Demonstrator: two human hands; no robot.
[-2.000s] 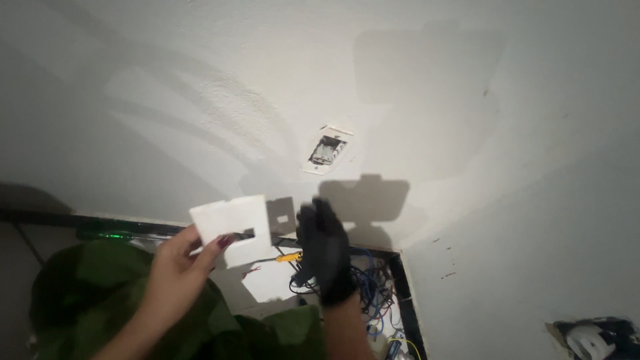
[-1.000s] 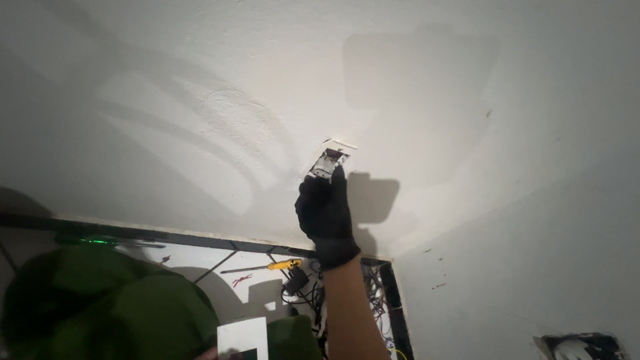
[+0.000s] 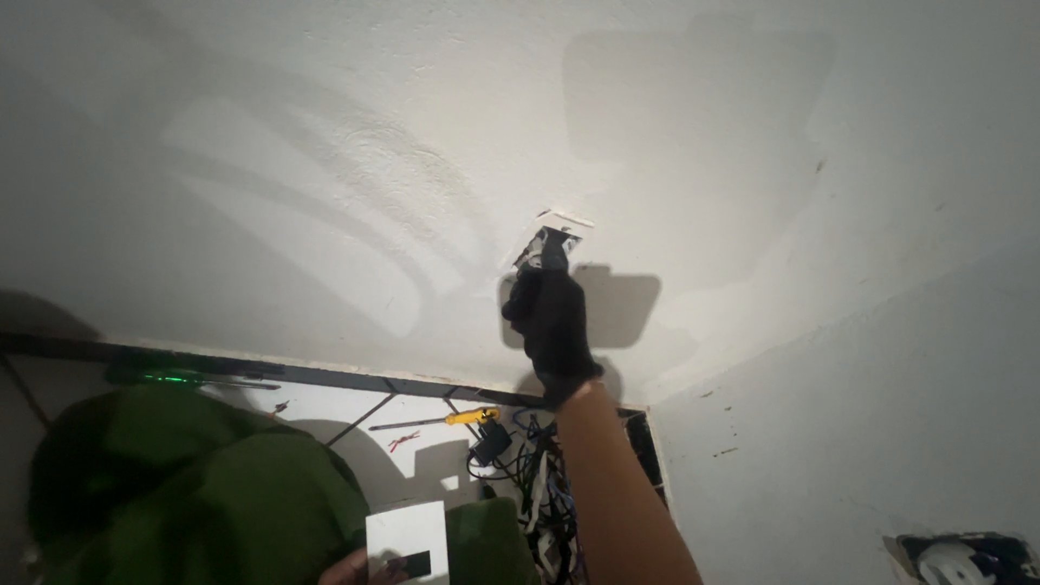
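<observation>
My right hand (image 3: 556, 325), in a black glove, reaches up to the wall with a finger at the opening of a white electrical wall box (image 3: 569, 220). The inside of the box is partly hidden by the fingers; whether the hand grips anything there does not show. At the bottom edge my left hand (image 3: 345, 569), bare, holds a white faceplate (image 3: 406, 528) with a rectangular slot, low in front of the green-clothed legs.
A yellow-handled screwdriver (image 3: 471, 416), a green-lit screwdriver (image 3: 172, 379), a black power adapter (image 3: 491, 443) and tangled cables (image 3: 540, 504) lie on the tiled floor. Another wall opening (image 3: 967, 561) is at lower right, beyond the wall corner.
My right hand has gone from beside the faceplate up to the wall box and remains there. My left hand has lowered the faceplate to the bottom of the view.
</observation>
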